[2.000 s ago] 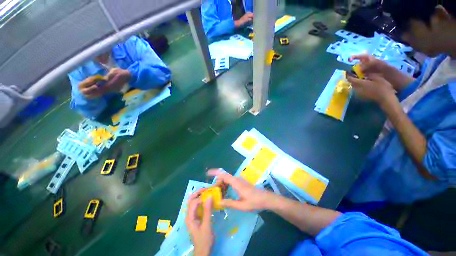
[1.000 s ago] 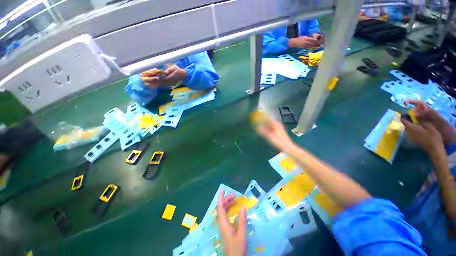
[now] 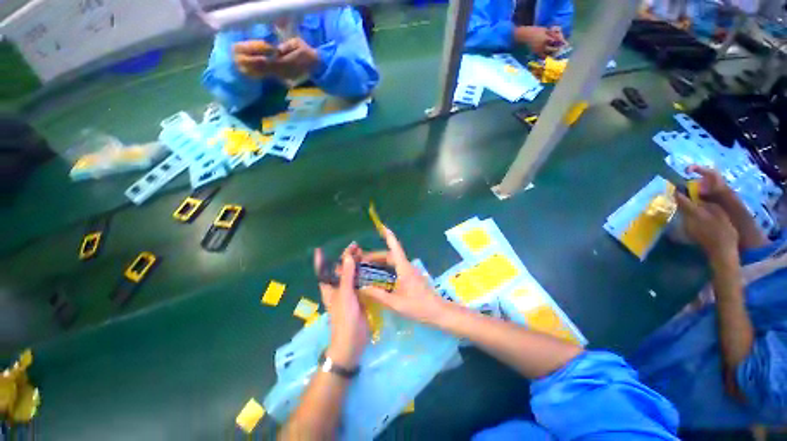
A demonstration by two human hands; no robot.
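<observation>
A black phone housing with a keypad grid [image 3: 373,276] is held up over the backing sheets. My left hand [image 3: 343,301], with a dark band at the wrist, grips its left end. My right hand [image 3: 412,288] is at its right end. A thin yellow adhesive sticker [image 3: 375,217] stands up at the raised fingertip of my right hand. Used light-blue backing sheets [image 3: 388,370] lie in a loose pile under my hands. Sticker sheets with yellow pieces [image 3: 485,274] lie to the right. Small yellow pieces [image 3: 273,293] lie to the left of the pile.
Several housings with yellow frames [image 3: 223,226] lie on the green surface at left. Yellow scrap [image 3: 17,392] is at the left edge. A grey metal post [image 3: 561,108] stands beyond my hands. Workers in blue [image 3: 349,52] sit opposite, and another person's hands [image 3: 712,215] work at right.
My right hand has come back from beyond the sheets near the post to my left hand. A black housing is now between my hands. Yellow scrap now shows at the left edge.
</observation>
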